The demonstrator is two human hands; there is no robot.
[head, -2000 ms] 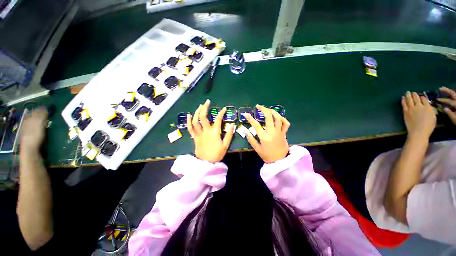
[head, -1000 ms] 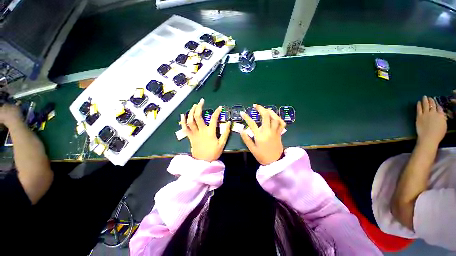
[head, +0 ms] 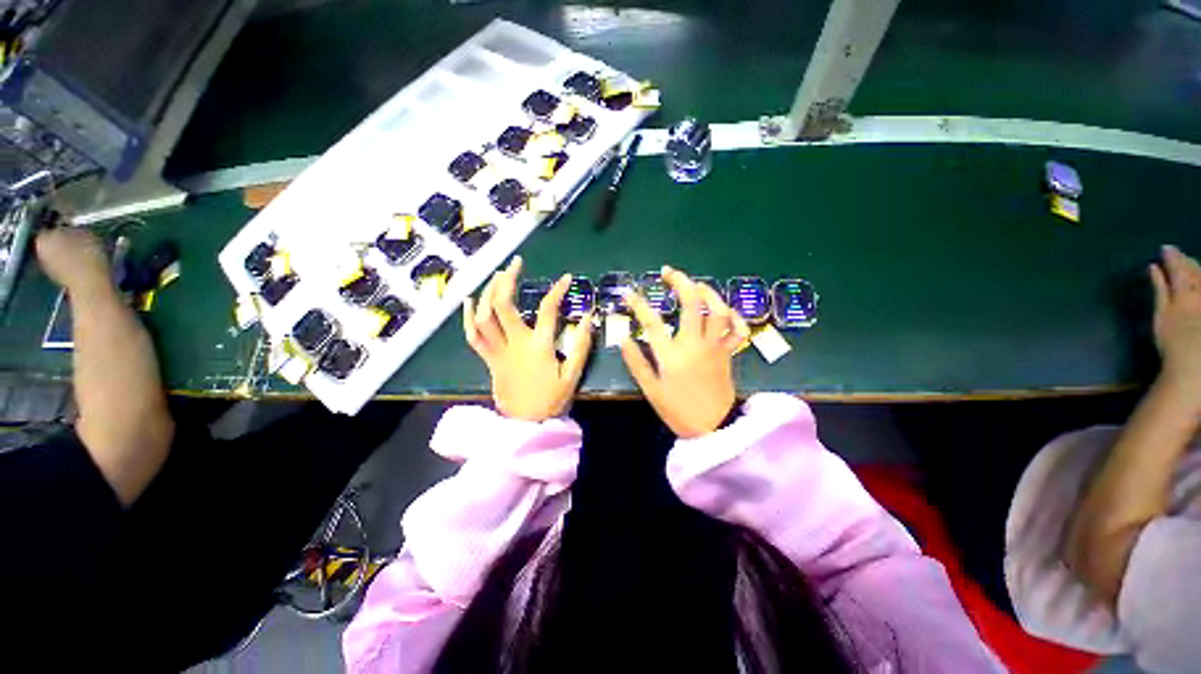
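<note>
A row of several smartwatch units (head: 794,303) lies on the green bench in front of me, screens up, most lit blue or green with lines. The two rightmost are uncovered, and a small white battery (head: 772,345) lies below them. My left hand (head: 530,358) lies palm down over the row's left end, fingers spread, fingertips on or just above the units. My right hand (head: 690,366) lies the same way over the middle, fingers apart, partly hiding units. Neither hand visibly grips a unit. White batteries show partly between the hands.
A long white blister tray (head: 345,171) with dark units slants at left. Two pens (head: 615,182) and a clear round container (head: 688,150) are beside it near the metal rail. Another watch unit (head: 1062,179) lies at upper right. A person's arm (head: 116,356) shows left, another person's arm right.
The view has shifted, so the bench things sit further right. Both hands have moved left along the row, uncovering the units at its right end. Those screens now show blue-purple lines.
</note>
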